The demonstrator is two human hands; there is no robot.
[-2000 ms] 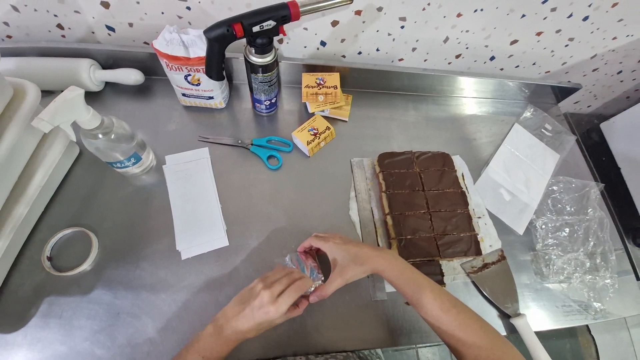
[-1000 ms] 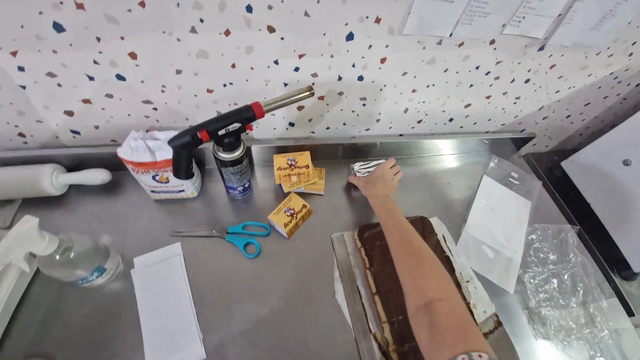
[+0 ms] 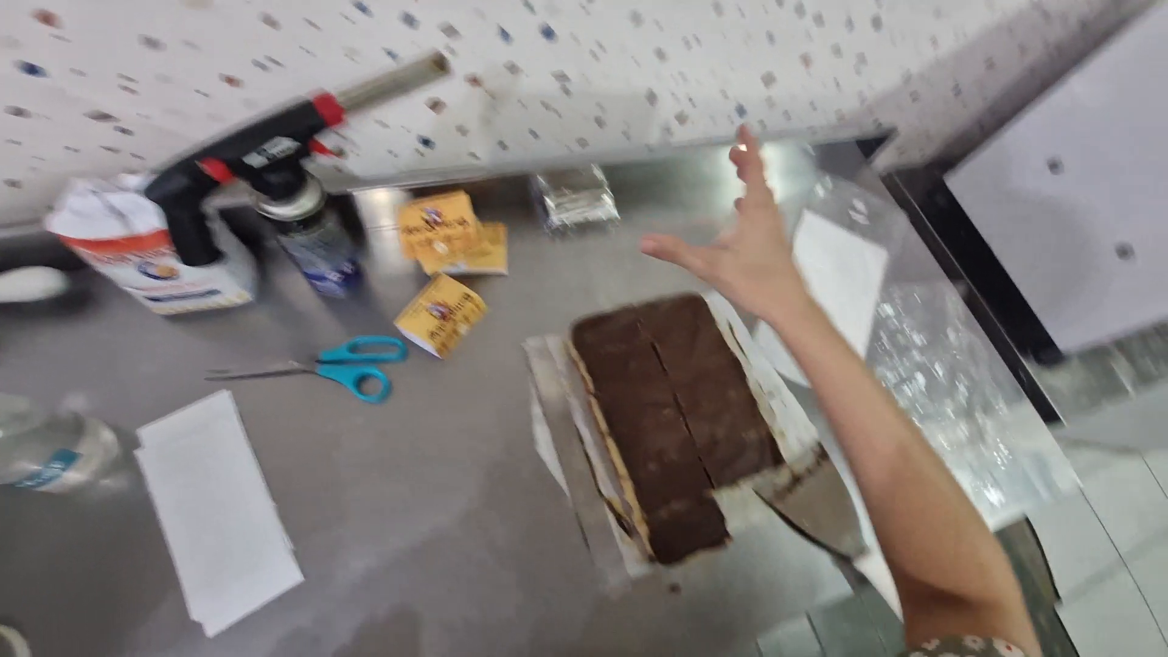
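My right hand (image 3: 744,246), its fingers apart and nothing in them, is over the far right of the steel counter. To its left a small clear-wrapped packet (image 3: 577,198) lies against the counter's back edge. Nearer me a chocolate-topped slab cut into pieces (image 3: 675,392) rests on white paper, one near corner gone from it. A broad metal spatula (image 3: 817,502), smeared with chocolate, lies at the slab's near right corner, partly behind my forearm. My left hand is out of view.
Left of the slab lie teal-handled scissors (image 3: 356,367), yellow printed cards (image 3: 443,315) and white paper strips (image 3: 219,516). A blowtorch on a gas can (image 3: 315,242) and a paper bag (image 3: 160,260) stand at the back. Clear plastic bags (image 3: 949,401) are at the right, a spray bottle (image 3: 59,452) at left.
My right hand has let go of the wrapped packet at the counter's back edge and moved right. Two seconds ago both hands held a small wrapped item near the counter's front.
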